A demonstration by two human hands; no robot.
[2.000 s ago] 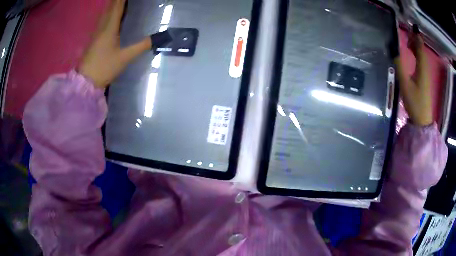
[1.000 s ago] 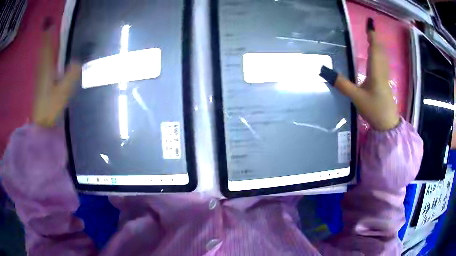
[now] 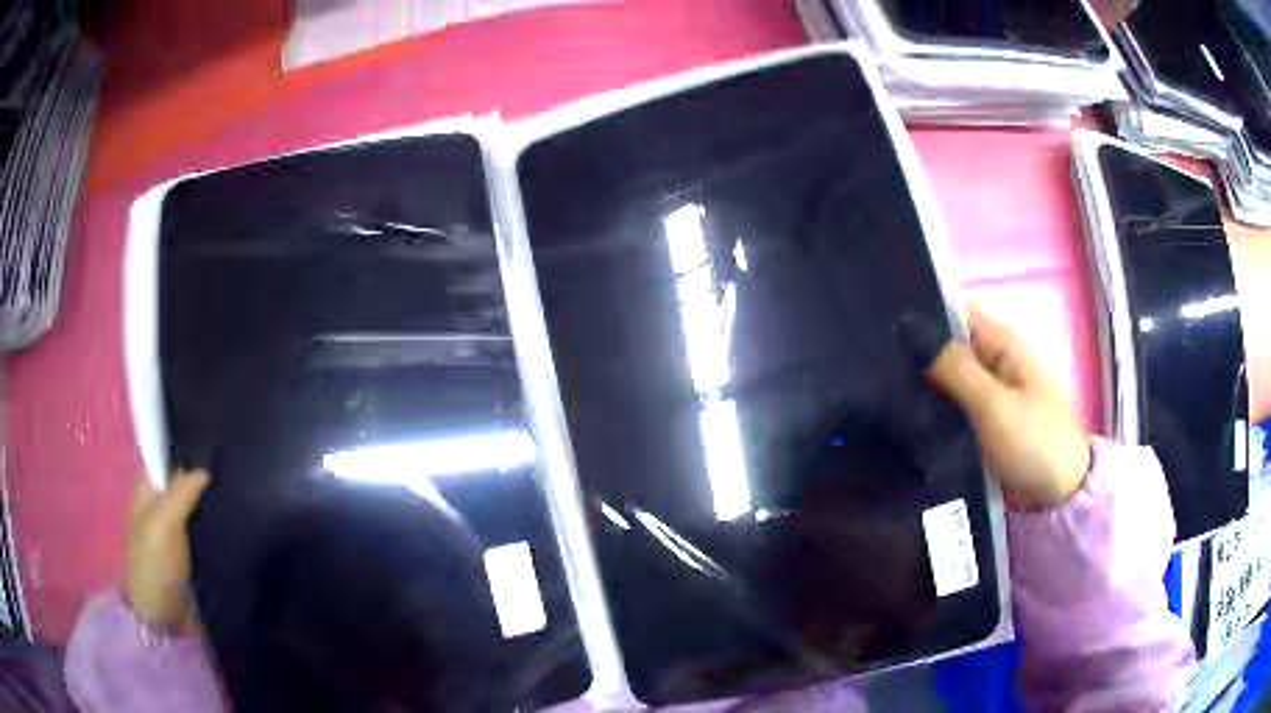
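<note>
Two dark tablets lie side by side, the left tablet (image 3: 349,348) and the right tablet (image 3: 753,348), both with black screens and whitish edges. Each has a white label near its lower right corner, the left label (image 3: 514,589) and the right label (image 3: 952,546). My left hand (image 3: 165,546) grips the left tablet's outer edge, thumb on top. My right hand (image 3: 1015,411) grips the right tablet's outer edge, its black-capped thumb on the glass. The fingers under the edges are mostly hidden.
A pink-red mat (image 3: 84,446) covers the bench, with an orange strip (image 3: 209,98) at the far left. Stacked tablets stand at the left (image 3: 42,209) and far right (image 3: 1004,84). Another dark tablet (image 3: 1178,320) lies at the right. A pale sheet (image 3: 376,25) lies at the far side.
Both screens have gone from lit grey with white panels to black. The tablets now appear tilted and farther from my body. My hands have moved from the screens and sides to gripping the outer edges.
</note>
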